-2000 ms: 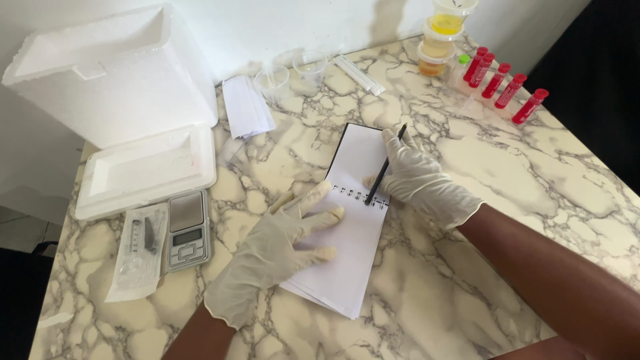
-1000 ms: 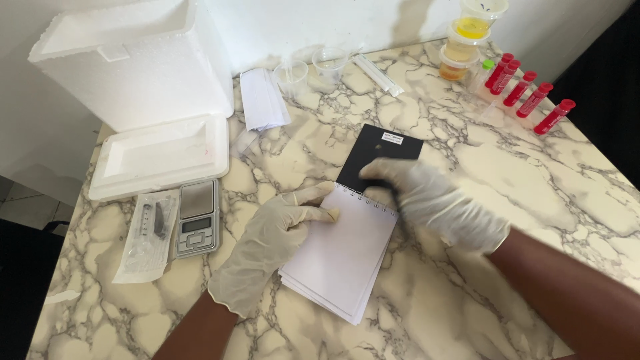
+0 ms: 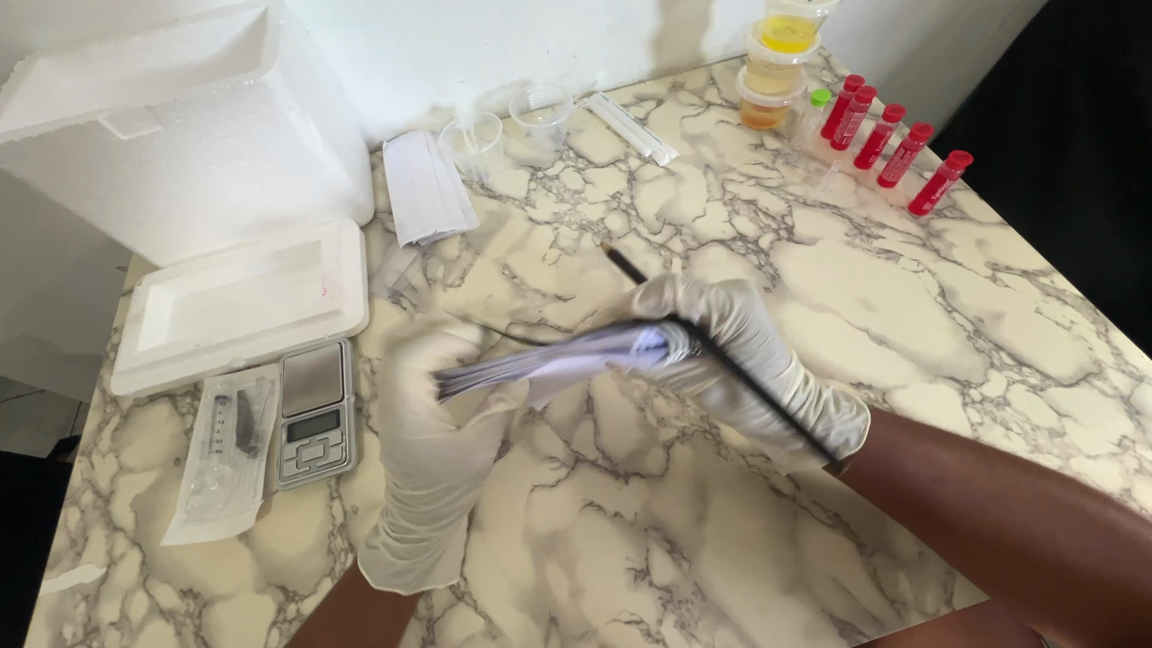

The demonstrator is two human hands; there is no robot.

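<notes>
A spiral-bound notepad [image 3: 576,355], blurred by motion, is held above the table between my gloved hands, its page edges facing me. My left hand [image 3: 441,414] grips its left end, fingers behind and thumb in front. At the spiral end, my right hand [image 3: 738,369] holds the pad and also a black pencil [image 3: 765,391], which slants across the glove with its tip pointing up and left. Both hands wear pale, thin gloves. Most of the notepad's cover is hidden.
At left are a foam box [image 3: 198,135], its lid [image 3: 243,301], a pocket scale [image 3: 317,414] and a packaged scalpel or similar tool [image 3: 236,432]. Behind lie folded papers [image 3: 427,189], plastic cups [image 3: 543,112] and a wrapped item [image 3: 630,129]. Stacked tubs [image 3: 771,76] and red-capped tubes [image 3: 940,183] stand back right.
The notepad, lying on the table before, is now lifted and turned edge-on, with both hands on it. The pencil shows clearly again in my right hand.
</notes>
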